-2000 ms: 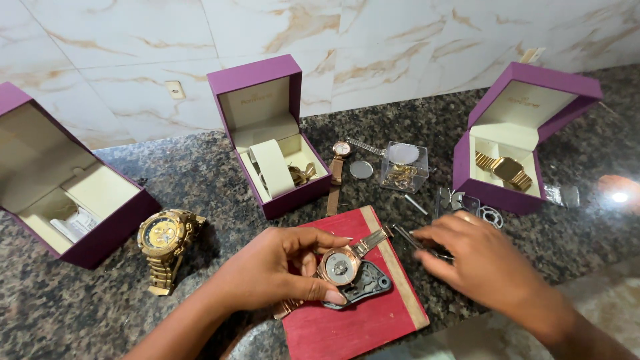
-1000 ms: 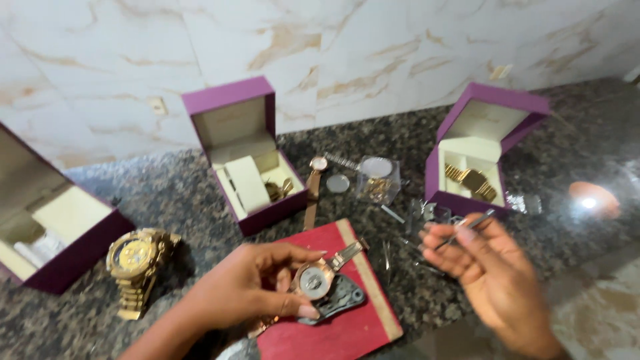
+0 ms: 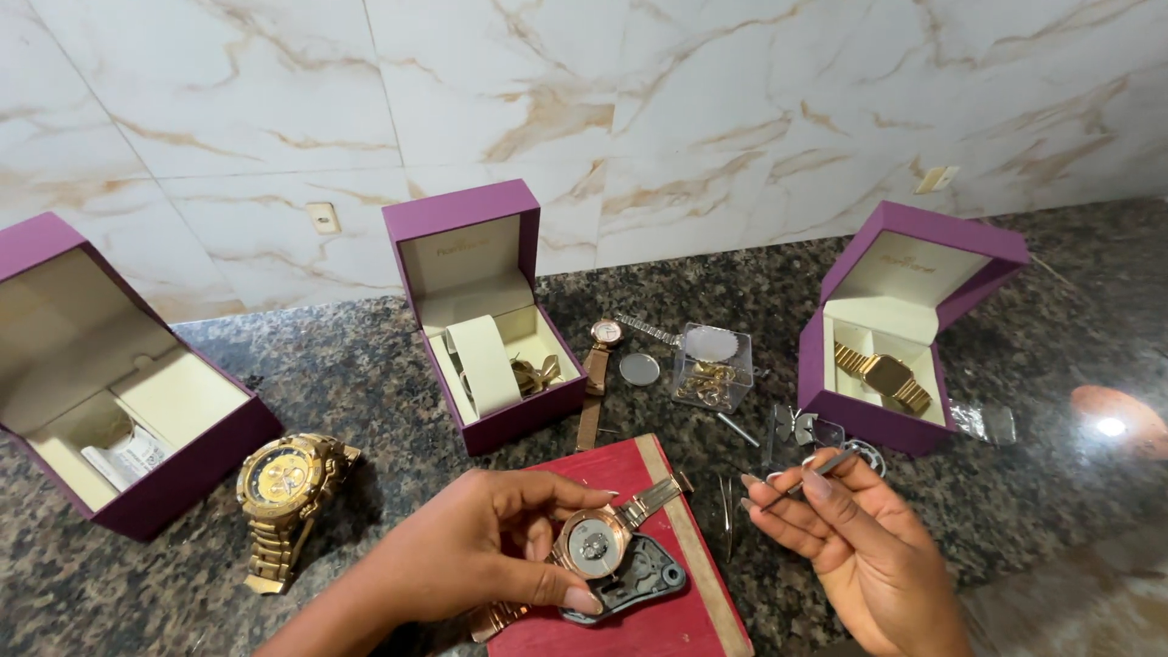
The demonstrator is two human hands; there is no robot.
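My left hand (image 3: 497, 547) grips a rose-gold wristwatch (image 3: 593, 545) by its case, back side up, with the movement showing. The watch rests over a grey holder (image 3: 643, 584) on a red book (image 3: 584, 465) with a tan strip. Off to the right, my right hand (image 3: 849, 529) is raised palm up, its fingers pinching a thin dark metal tool (image 3: 808, 476), whose exact kind I cannot tell. Metal tweezers (image 3: 726, 516) lie on the granite between the book and my right hand. A small metal rod (image 3: 737, 430) lies behind them.
Three purple watch boxes stand open, at left (image 3: 182, 465), centre (image 3: 520, 429) and right (image 3: 821, 411); the right one holds a gold watch (image 3: 887, 375). A large gold watch (image 3: 283, 479) lies at left. Behind the book are a small watch (image 3: 605, 334), a round disc (image 3: 640, 369) and a clear parts box (image 3: 714, 365).
My right hand has lifted from the counter beside the book and turned palm up, with the thin tool now plainly in its fingers. My left hand keeps its hold on the watch.
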